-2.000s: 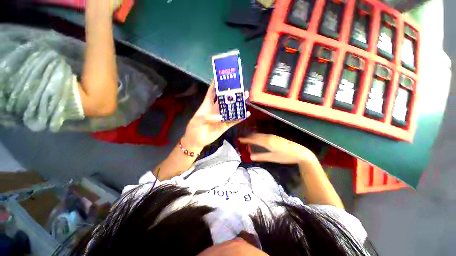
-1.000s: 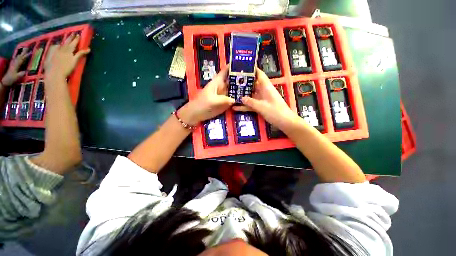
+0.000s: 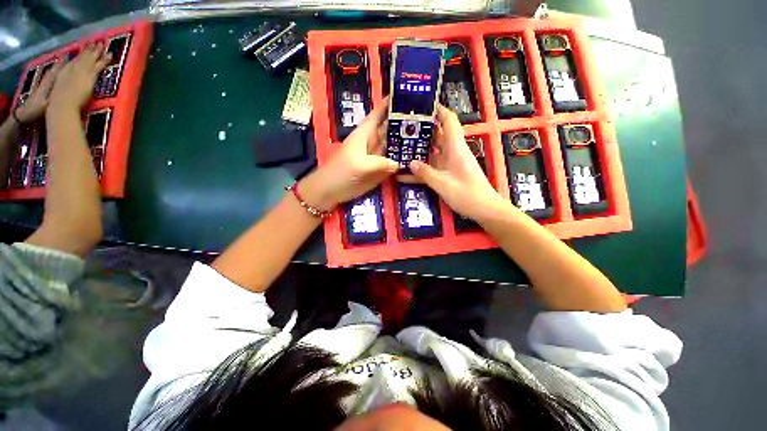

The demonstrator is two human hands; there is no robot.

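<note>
A keypad phone (image 3: 414,101) is upright and face up over the middle of an orange-red phone tray (image 3: 623,202). Its screen is lit blue with red and white text. My left hand (image 3: 357,164) holds it from the left side and my right hand (image 3: 458,168) from the right. Both thumbs are at the bottom of the keypad. The tray holds phones seen from the back (image 3: 530,175), in two rows, with white labels and ring shapes near their tops. My hands and the held phone hide some pockets.
Black batteries (image 3: 280,49), a yellowish block (image 3: 298,98) and a dark flat piece (image 3: 280,147) lie left of the tray on the green bench (image 3: 210,185). At far left another person's hands (image 3: 76,80) work over a second tray (image 3: 134,109). A pale ledge runs behind.
Two seconds ago my left hand alone held the phone off the bench's front edge. Now both hands hold it over the tray. The view has shifted, and the neighbour's hands are over their tray.
</note>
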